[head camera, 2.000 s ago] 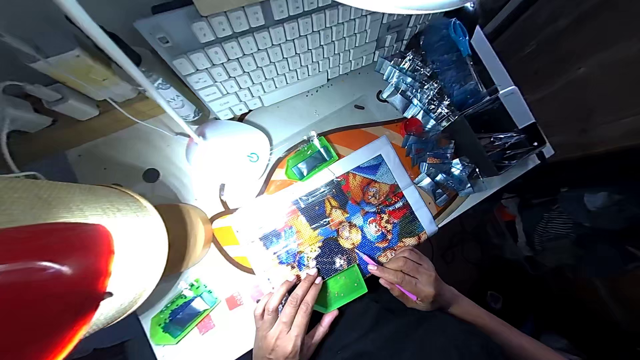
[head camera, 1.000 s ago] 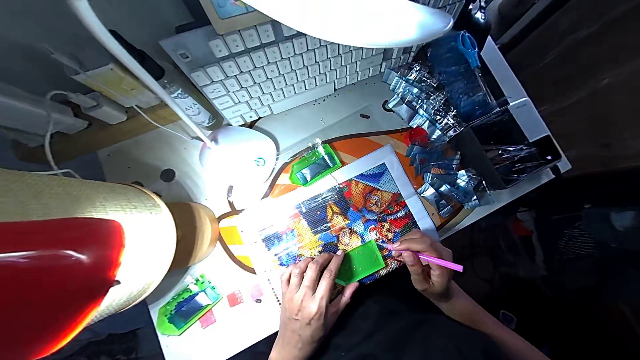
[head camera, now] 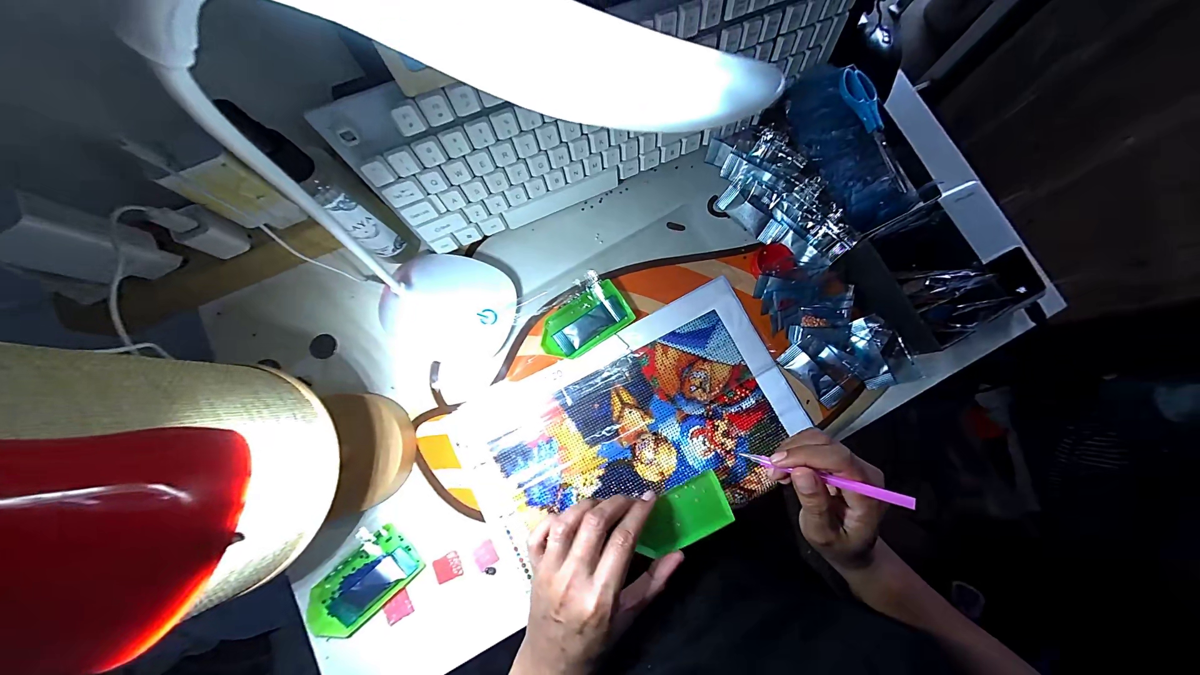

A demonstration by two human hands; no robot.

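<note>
A diamond painting canvas (head camera: pixel 656 412) with a colourful beaded picture and a pale border lies tilted on the desk. My right hand (head camera: pixel 834 497) holds a pink applicator pen (head camera: pixel 858 487), its tip over the canvas's lower right part. My left hand (head camera: pixel 591 572) rests at the canvas's lower edge, its fingers on a green plastic tray (head camera: pixel 689 514) and its thumb at the tray's near side; how firmly it holds the tray is hard to tell. Another green tray (head camera: pixel 589 323) with a small bag in it sits above the canvas, and a third green tray (head camera: pixel 361 586) stands at lower left.
A white lamp base (head camera: pixel 450 309) stands left of the canvas, its bright head (head camera: pixel 600 66) overhead. Behind is a white keyboard (head camera: pixel 506 159). Small clear bags (head camera: pixel 787 197), blue-handled scissors (head camera: pixel 861 98) and an open box (head camera: pixel 975 225) are at right. Pink wax squares (head camera: pixel 448 566) lie lower left.
The green tray by my left hand was lower, below the picture, two seconds ago; one second ago it lay over the picture's lower part. The pen has stayed in my right hand. The view has shifted.
</note>
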